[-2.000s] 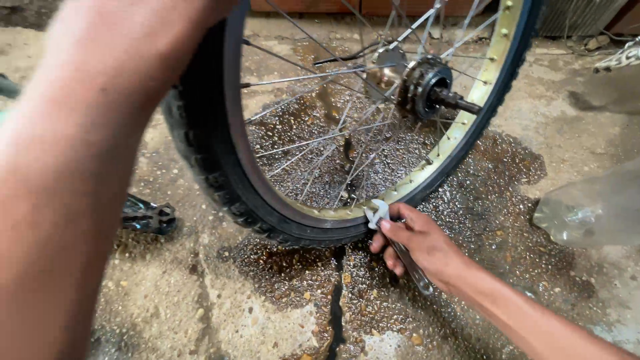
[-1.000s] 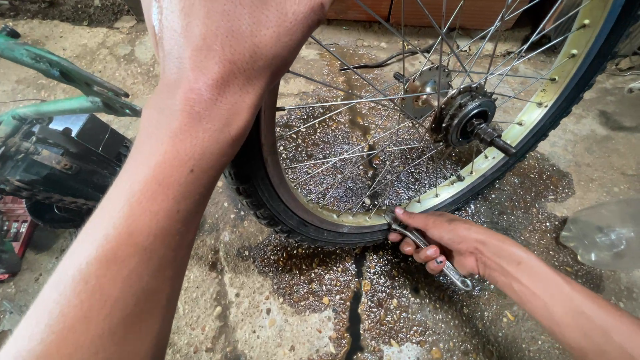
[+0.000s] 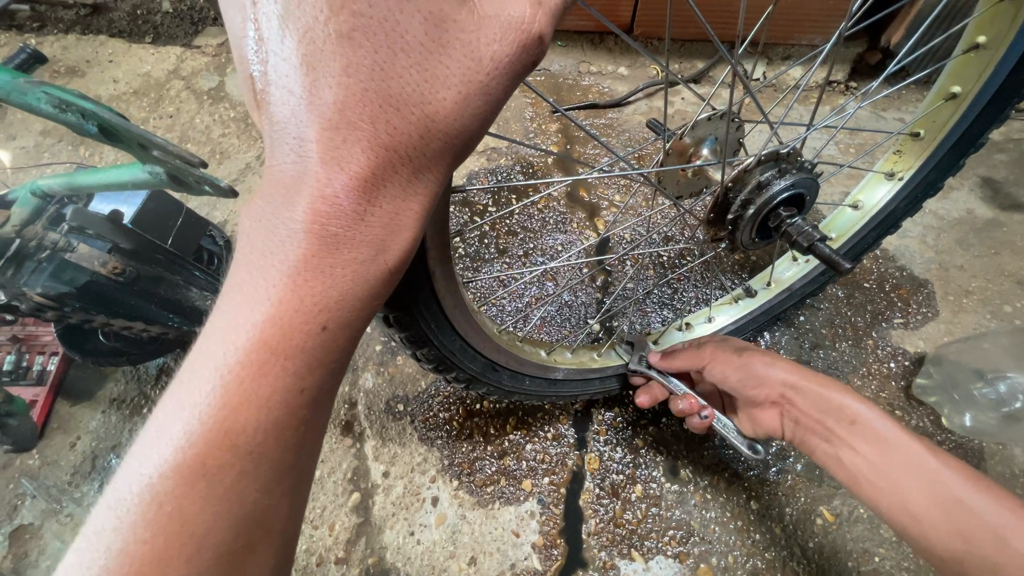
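Observation:
A bicycle wheel with a black knobbly tyre (image 3: 520, 382), a pale metal rim (image 3: 920, 160) and a hub with a sprocket (image 3: 764, 200) stands tilted over the wet floor. My right hand (image 3: 712, 384) grips an adjustable wrench (image 3: 704, 408), its jaws at the rim's lower edge, by the spokes. My left hand (image 3: 392, 72) is large at the top, over the upper left side of the wheel; its fingers lie beyond the frame, so what it holds is hidden.
At the left lie a green bicycle frame (image 3: 88, 120) with a chain and dark parts, and a red socket case (image 3: 40, 368). A clear plastic bottle (image 3: 976, 384) lies at the right. Bricks (image 3: 744, 18) line the back. A crack (image 3: 574, 504) runs through the concrete floor.
The view has shifted left, showing more of the green bicycle frame and the red case. The wrench stays in my right hand at the rim.

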